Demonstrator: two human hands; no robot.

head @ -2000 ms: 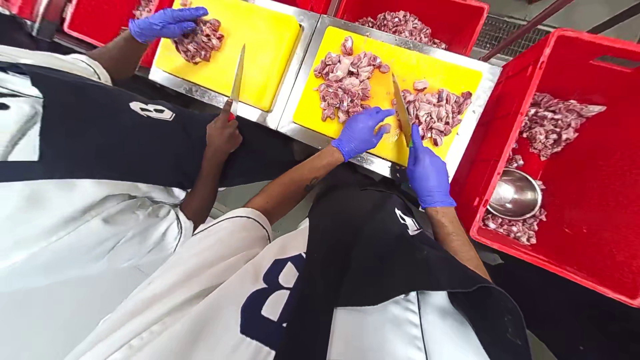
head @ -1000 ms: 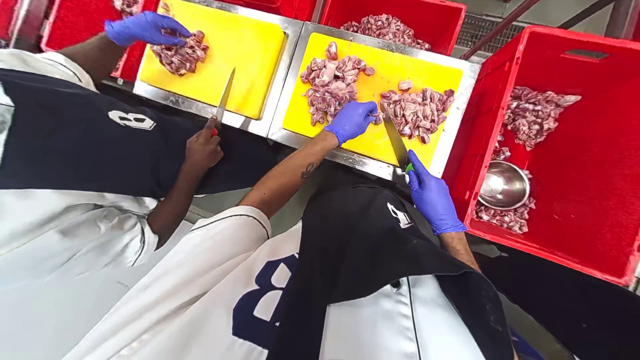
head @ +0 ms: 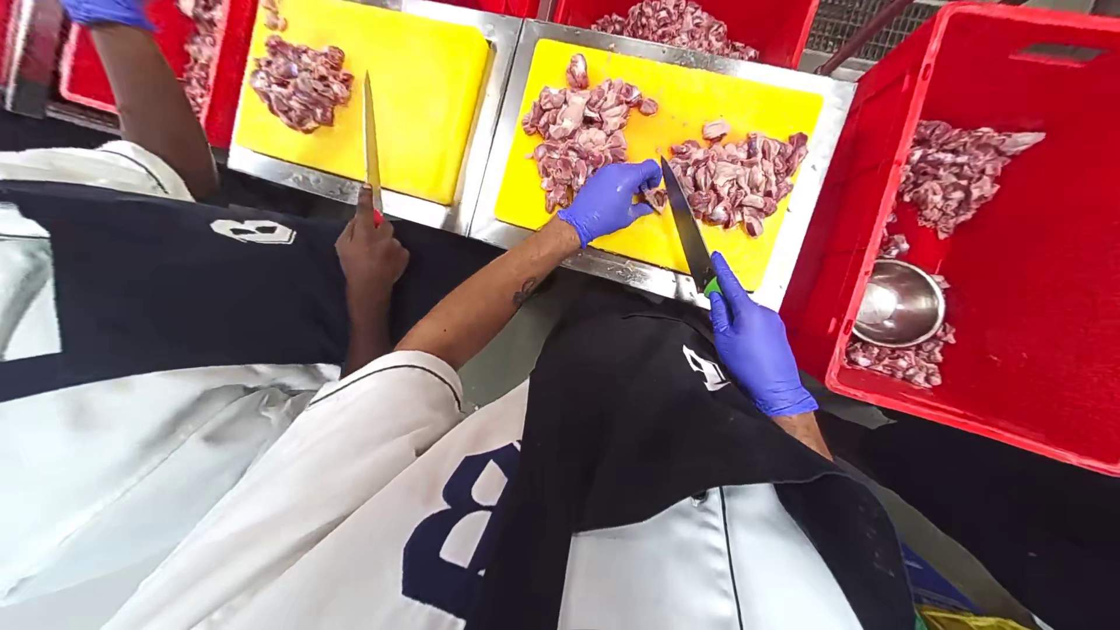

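My left hand (head: 612,201), in a blue glove, pinches a small piece of raw meat (head: 654,199) over the yellow cutting board (head: 674,96). The gloved right hand (head: 754,337) grips a knife (head: 687,226) with a green handle; its blade points up and left, with the tip close to my left fingers. One pile of meat pieces (head: 577,131) lies on the board's left part, partly behind my left hand. Another pile (head: 735,179) is on the right part, beside the blade. The board rests on a metal tray (head: 831,122).
A big red crate (head: 1032,297) at right holds meat and a steel bowl (head: 899,304). Another red crate (head: 801,26) with meat stands behind the board. At left, a co-worker's bare hand (head: 372,249) holds a knife (head: 371,131) beside a second yellow board (head: 429,87) bearing meat.
The co-worker's gloved hand has left the meat on the second board and moved to the upper left. My knife lay over the board's right pile's edge two seconds ago; its blade is now lower.
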